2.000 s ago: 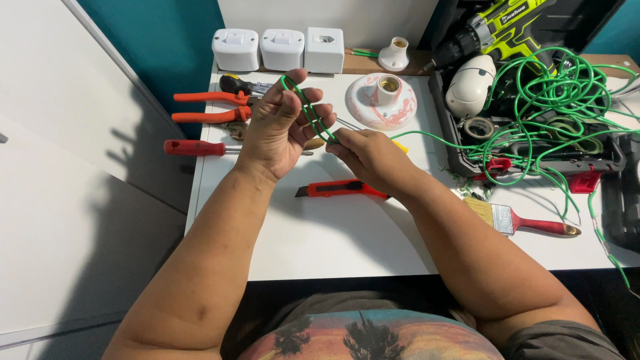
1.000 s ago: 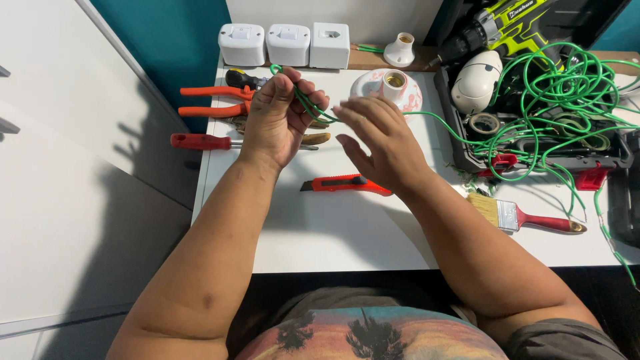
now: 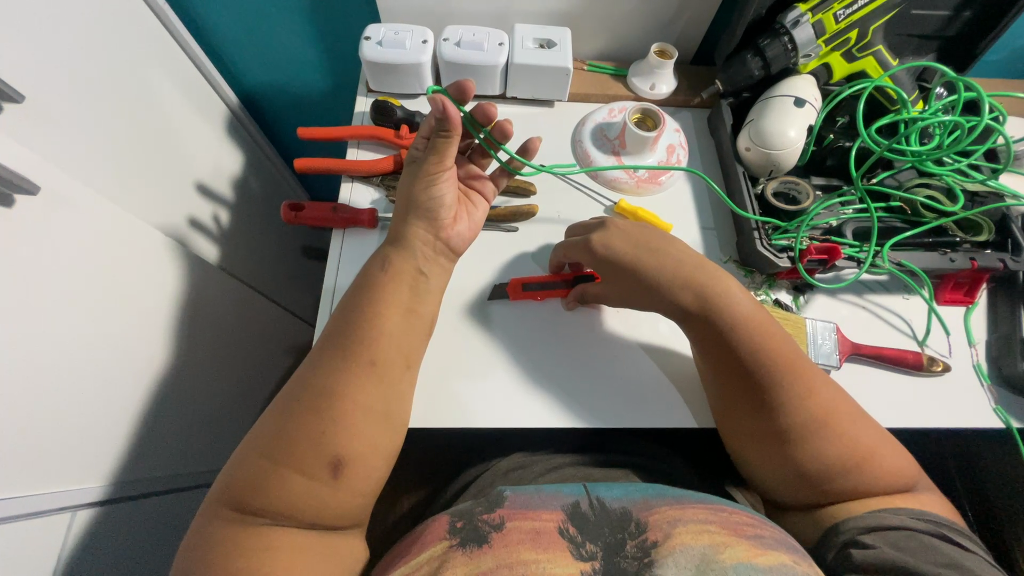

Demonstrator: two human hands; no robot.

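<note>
Green insulated wire [image 3: 592,169] loops over the fingers of my left hand [image 3: 452,168], which is raised palm up above the tools at the back left. From there the wire runs right to a tangled coil [image 3: 920,152] on the toolbox. My right hand [image 3: 624,264] is at the middle of the table, thumb and fingers around the rear end of a red utility knife [image 3: 544,286]. The knife's dark blade points left. Just behind that hand lies a yellow-handled screwdriver [image 3: 642,214].
Orange-handled pliers [image 3: 352,166] and a red-handled screwdriver [image 3: 332,214] lie left. White switch boxes [image 3: 398,60], an outlet box [image 3: 540,64] and lamp holders [image 3: 642,144] stand behind. The open toolbox [image 3: 748,232], cordless drill [image 3: 840,48] and paintbrush [image 3: 840,346] are at right.
My right hand has left the wire near my left hand and come down to the utility knife, grasping its rear end. The fingers of my left hand have spread, with the wire still across them.
</note>
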